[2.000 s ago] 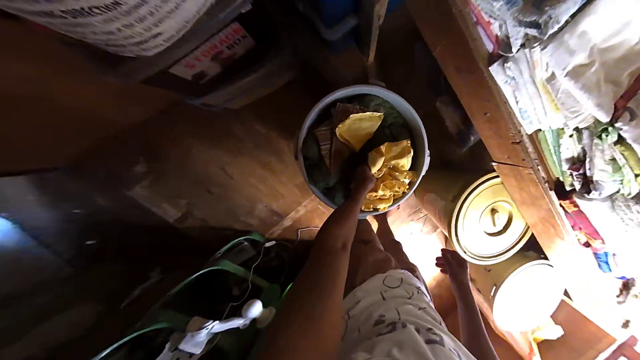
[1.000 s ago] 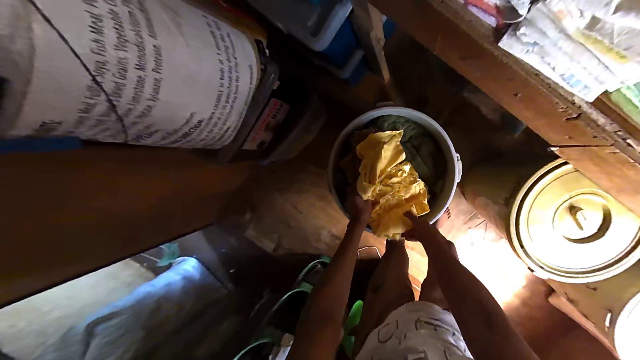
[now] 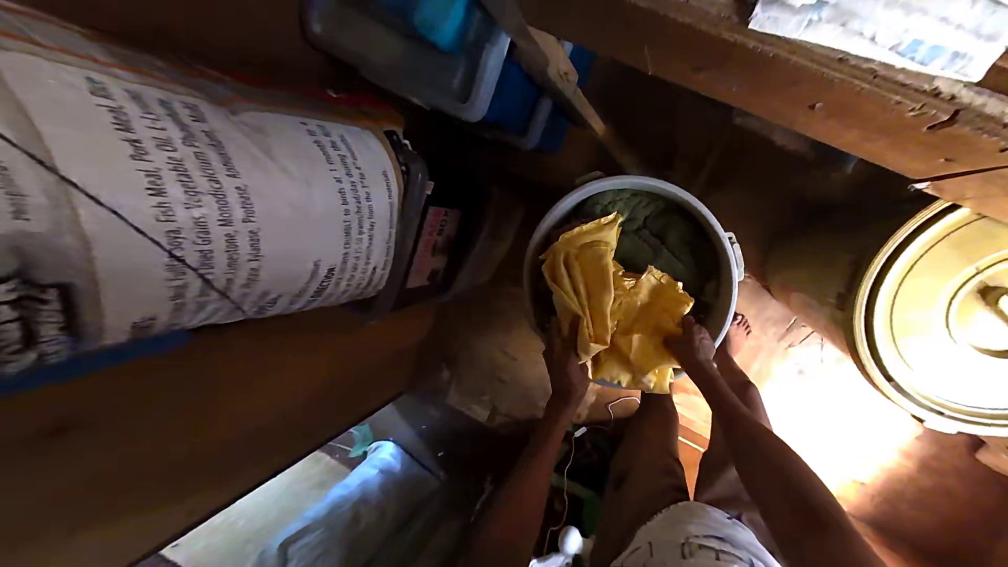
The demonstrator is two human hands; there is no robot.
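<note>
A crumpled yellow cloth (image 3: pixel 642 315) is spread between my two hands over the near part of a round bucket with a pale rim (image 3: pixel 543 228). My left hand (image 3: pixel 567 366) grips its left side, fingers partly hidden by the folds. My right hand (image 3: pixel 693 346) pinches the right edge of the same cloth near the rim. Dark green cloth (image 3: pixel 657 236) lies inside the bucket, behind the yellow one. The bottom of the bucket is hidden.
A large printed sack (image 3: pixel 236 205) lies at the left, beside a dark storage box (image 3: pixel 433 244). Blue-and-clear plastic bins (image 3: pixel 488 87) stand beyond. A wooden beam (image 3: pixel 811 87) crosses the upper right. A lidded round container (image 3: pixel 945 315) stands at the right. A white cable (image 3: pixel 568 472) runs near my legs.
My right hand, off the cloth and low at the right two seconds ago, now holds the yellow cloth along with my left. The cloth has been opened out wider. The view has shifted.
</note>
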